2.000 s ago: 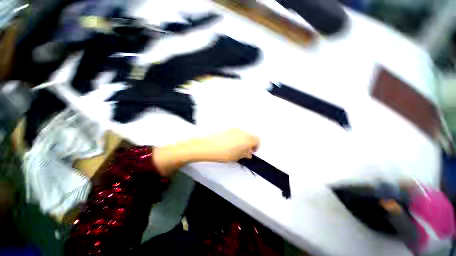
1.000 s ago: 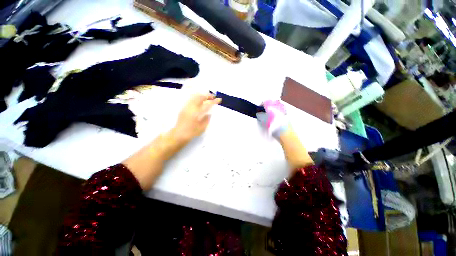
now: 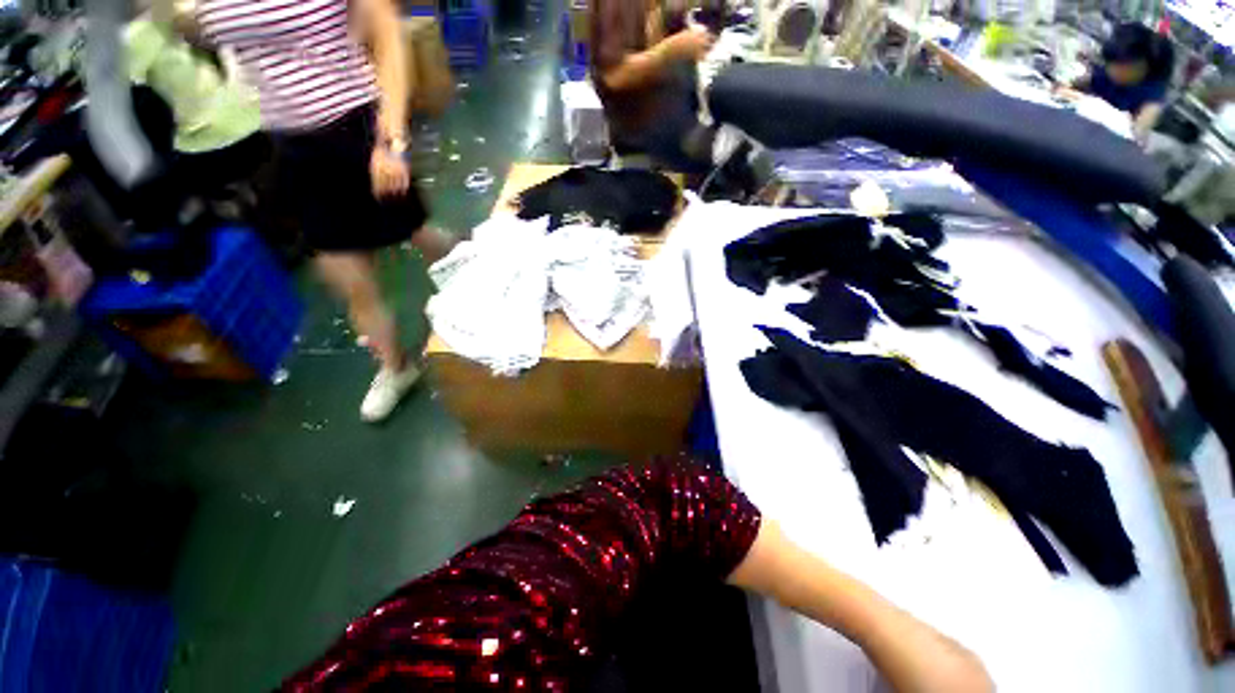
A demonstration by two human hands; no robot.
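My left hand (image 3: 944,666) is at the bottom edge; only the wrist and perhaps the back of the hand show, and the fingers are cut off. My bare forearm reaches over the near edge of the white table (image 3: 813,487) from a red sequined sleeve. My right hand is out of the picture. Dark cut pieces (image 3: 948,420) lie spread on the table, with pale threads or ties among them. Another dark bundle (image 3: 840,257) lies behind them. The narrow dark strip from the earlier frames is not in view.
White striped garments (image 3: 542,291) and a dark heap (image 3: 596,199) lie on a cardboard box (image 3: 569,406) left of the table. A padded bar (image 3: 935,122) and brown wooden base (image 3: 1176,501) stand beyond. A person (image 3: 325,122) stands left, near a blue crate (image 3: 217,305).
The view has swung left to the floor and people. The strip, the brown pad and my gloved right hand have left the picture. My left hand is now at the bottom edge.
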